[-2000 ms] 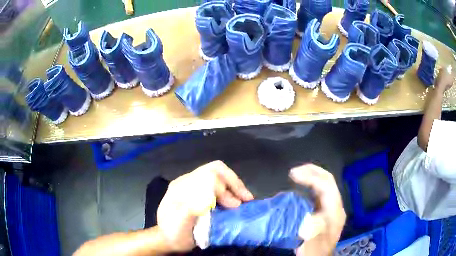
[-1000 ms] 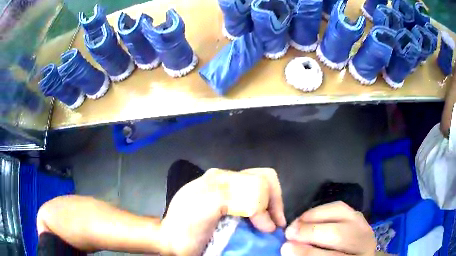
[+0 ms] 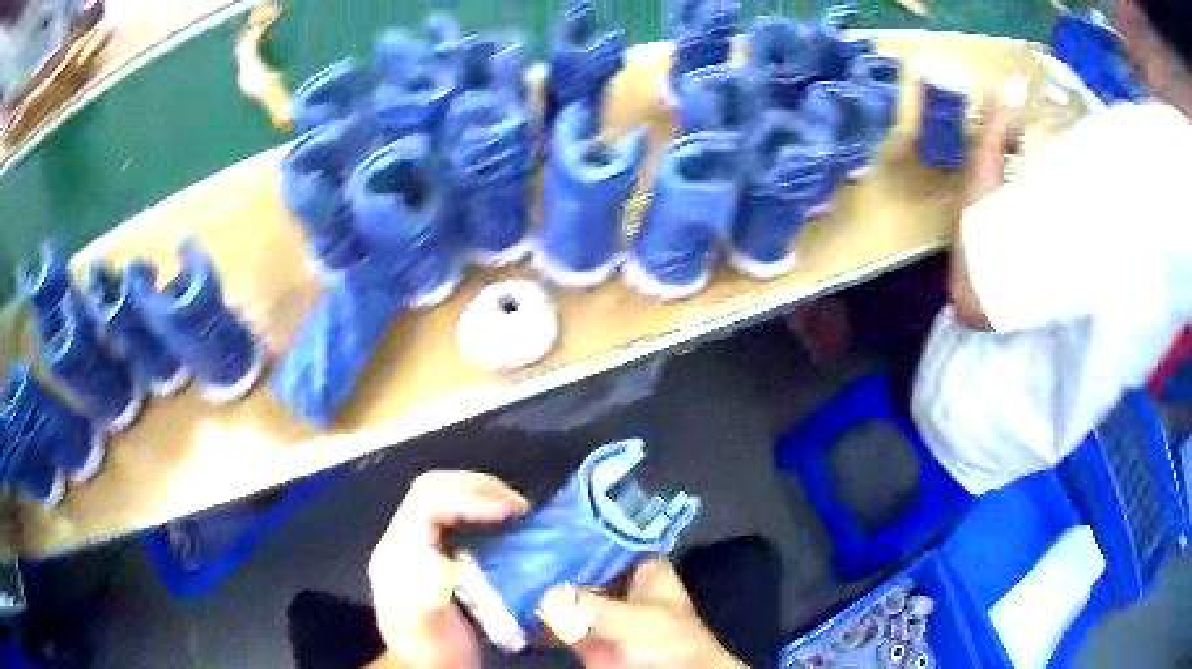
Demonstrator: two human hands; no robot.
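A blue denim-look sleeve (image 3: 556, 555) lies tilted above my lap, its notched open top pointing up and right. A pale ruffled ring (image 3: 489, 604) is on its lower left end. My left hand (image 3: 425, 569) grips the ring end. My right hand (image 3: 634, 621) holds the sleeve from below, near its middle. On the tan bench edge, a loose whitish ring (image 3: 509, 326) lies beside a blue sleeve lying on its side (image 3: 333, 346).
Joined blue pieces stand in groups on the tan bench (image 3: 431, 425), with the green belt (image 3: 157, 170) behind. At right sit a person in white (image 3: 1072, 248), a blue stool (image 3: 856, 477) and a crate of rings (image 3: 882, 634). A blue crate is under the bench at left.
The view has swung right. The held piece is raised and turned, so its notched opening now shows. My right hand has moved from its end to underneath it.
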